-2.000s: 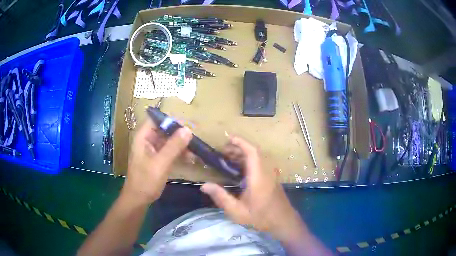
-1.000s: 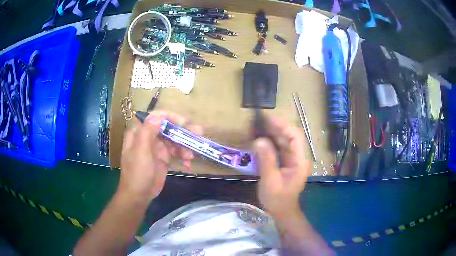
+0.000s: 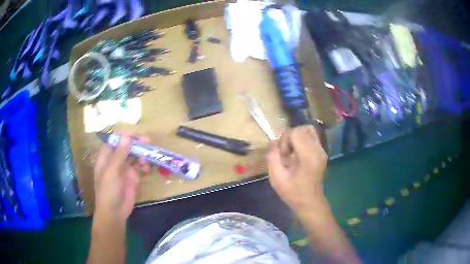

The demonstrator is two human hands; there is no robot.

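My left hand [image 3: 117, 172] holds a lilac pen housing [image 3: 160, 157] with a dark nose. Its open side faces up and blurred parts show inside. A black half-shell [image 3: 214, 141] lies loose on the tray, right of the housing. My right hand [image 3: 299, 165] is at the lower end of the blue electric screwdriver [image 3: 281, 51], fingers bent and close together. The blur and the fingers hide whether it grips the screwdriver's black end or something small. Silver tweezers [image 3: 260, 117] lie just left of that hand.
The cardboard tray [image 3: 77, 170] holds a black block [image 3: 202, 94], circuit boards [image 3: 139, 59] under a white tape ring [image 3: 77, 85], and white cloth [image 3: 242, 36]. Red bits [image 3: 240, 168] lie near the front. Red-handled scissors or pliers [image 3: 342, 100] and a blue bin [image 3: 23, 165] are outside.
The view has turned and shifted right. The black cover, separated from the housing in my right hand, now lies on the tray. My right hand has moved to the screwdriver's lower end.
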